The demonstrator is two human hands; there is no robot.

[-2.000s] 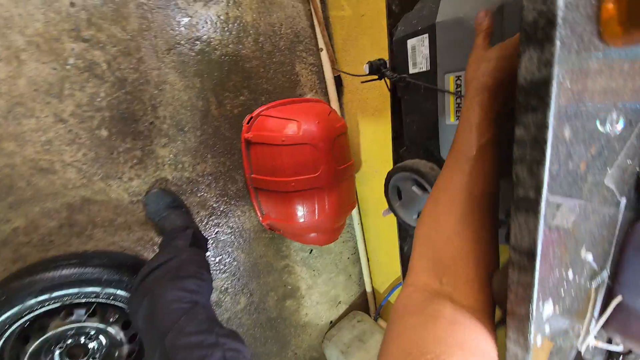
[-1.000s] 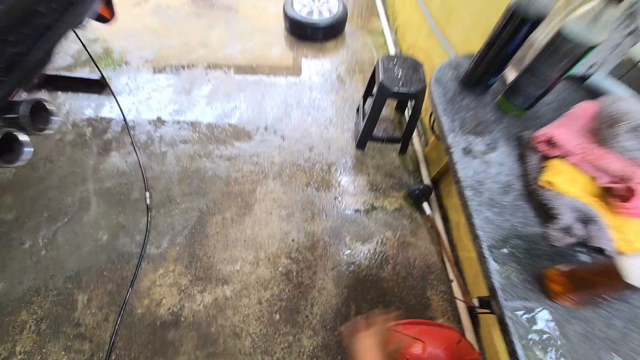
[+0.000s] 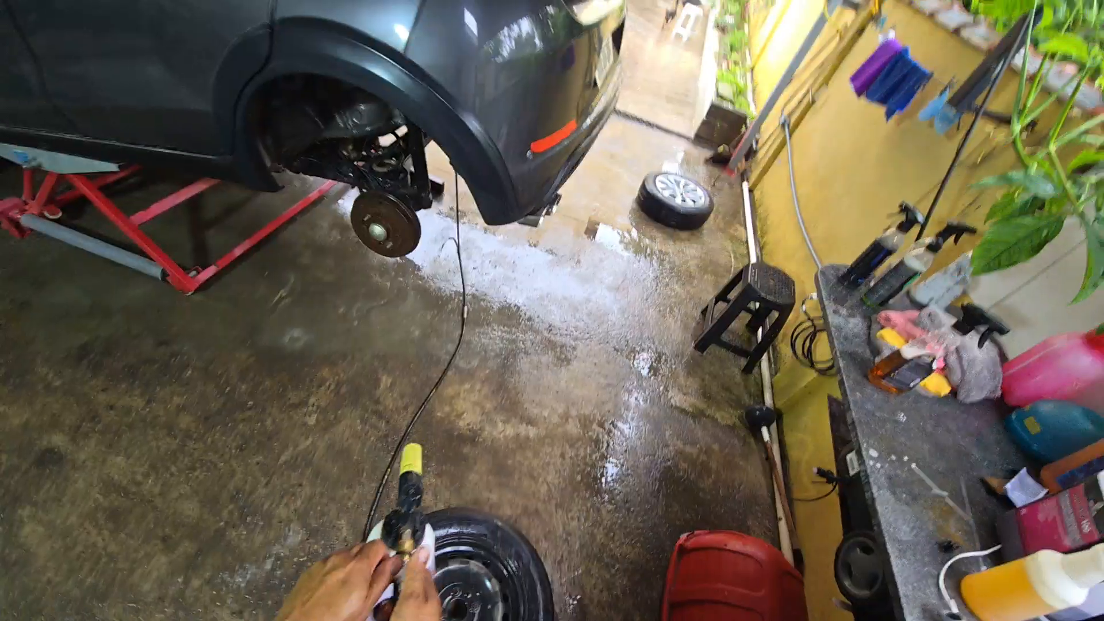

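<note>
At the bottom of the head view, my left hand (image 3: pixel 336 585) and my right hand (image 3: pixel 417 590) are close together on a foam sprayer (image 3: pixel 404 526) with a brass fitting, a black nozzle and a yellow tip. A white part of it shows behind the fingers. The nozzle points away from me, toward the car. Just right of the hands and below them, a wheel with a black steel rim (image 3: pixel 509 552) lies flat on the wet floor. How each hand's fingers wrap the sprayer is partly hidden.
A dark car (image 3: pixel 345 43) stands raised on a red lift frame (image 3: pixel 129 228), its brake disc (image 3: pixel 385 224) bare. A black hose (image 3: pixel 440 371) crosses the floor. Another wheel (image 3: pixel 675 200), a black stool (image 3: pixel 749 302) and a red plastic tub (image 3: pixel 733 578) stand near a stone counter (image 3: pixel 914 466) with bottles.
The view has swung to the car and the wheel below. A hand was by the red tub one second ago; now both hands are together on the foam sprayer.
</note>
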